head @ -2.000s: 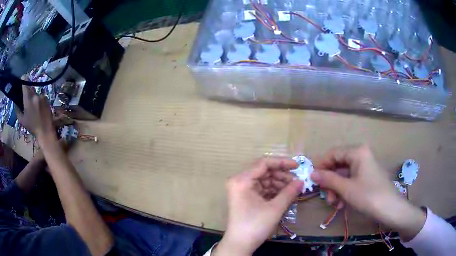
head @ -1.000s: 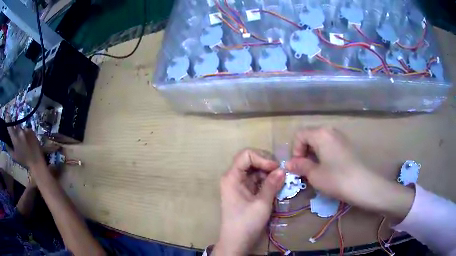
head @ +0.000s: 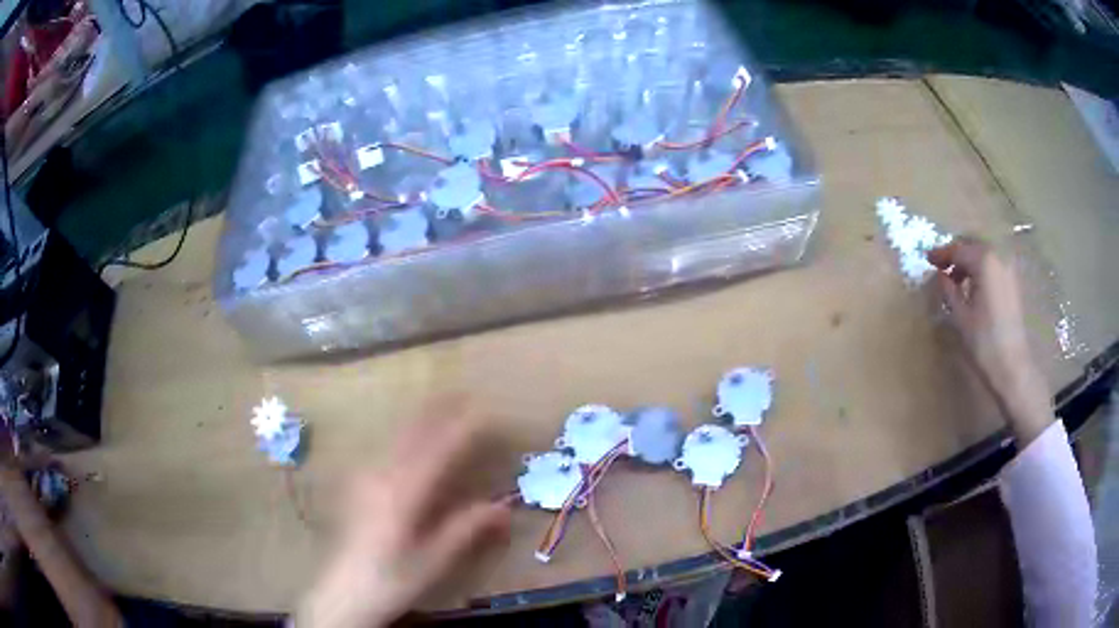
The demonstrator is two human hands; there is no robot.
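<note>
My left hand [head: 411, 515] is blurred over the cardboard at lower centre, its fingers apart with nothing seen in it. A motor with gear fitted [head: 277, 429] lies to its left, the white toothed wheel at the top. Several bare geared stepper motors [head: 593, 433] lie to its right, their lead wires trailing towards the bench's front edge. My right hand [head: 982, 307] is at the right, fingertips at the lower edge of a small pile of white plastic gears [head: 911, 233]. Whether it pinches a gear cannot be told.
Stacked clear motor packing trays [head: 528, 288] stand at the back centre, with motors and wires in the pockets. A black box-shaped device [head: 55, 356] stands at the left edge. Another person's forearm [head: 55, 558] shows at lower left. The curved bench edge [head: 847, 521] runs along the front.
The view has swung right. My hands have parted from the motor and gear between them; the right has reached the gear pile. A motor with gear now lies at left.
</note>
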